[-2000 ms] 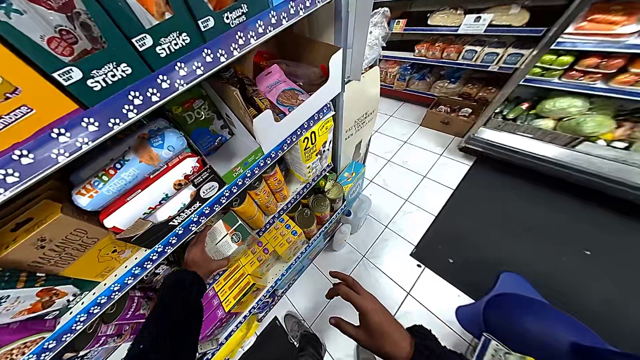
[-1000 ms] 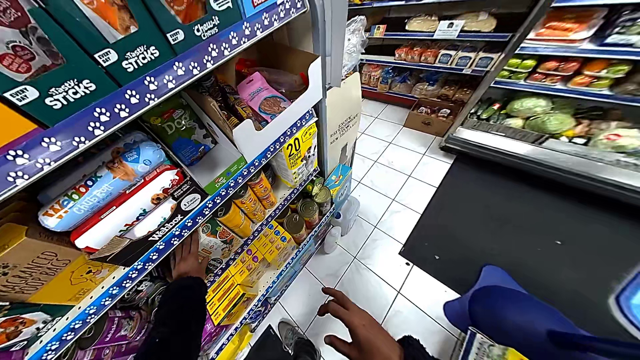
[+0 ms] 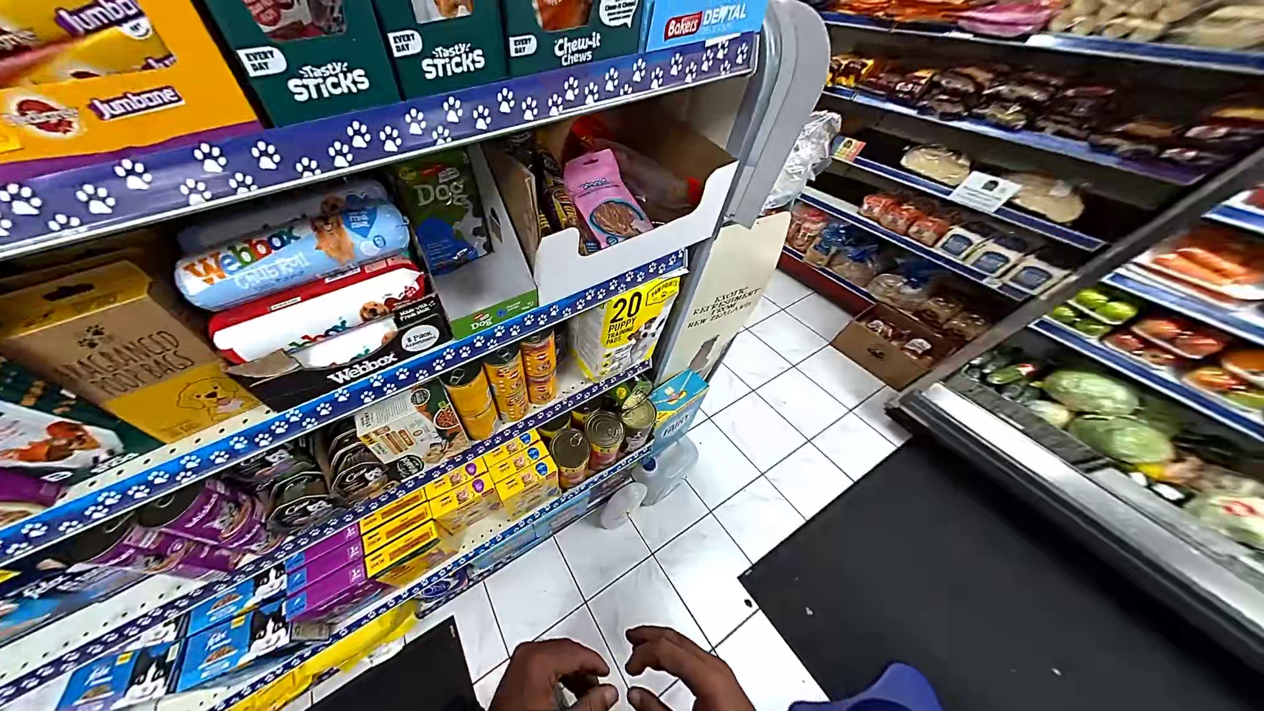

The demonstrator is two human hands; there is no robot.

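Low in the head view, my left hand [image 3: 555, 675] and my right hand [image 3: 683, 668] are close together above the floor, fingers curled. Whether my left hand holds something is hidden by its fingers; a small dark or grey bit shows between them. Nothing shows in my right hand, whose fingers are apart. On the pet food shelf up and to the left, a beige carton of pet food [image 3: 412, 427] lies tilted between pouches [image 3: 357, 464] and yellow tins [image 3: 472, 402]. Yellow boxes [image 3: 494, 479] and more tins [image 3: 603, 438] stand on the shelf below.
A blue plastic object [image 3: 879, 691] is at the bottom edge, right of my hands. A black mat [image 3: 968, 592] lies on the tiled floor beside a vegetable display [image 3: 1116, 425]. Plastic bottles [image 3: 664, 471] stand at the shelf end. A cardboard box [image 3: 879, 346] sits on the floor further back.
My left hand has left the beige carton on the shelf and come down near my right hand. The carton now lies more tilted among the pouches.
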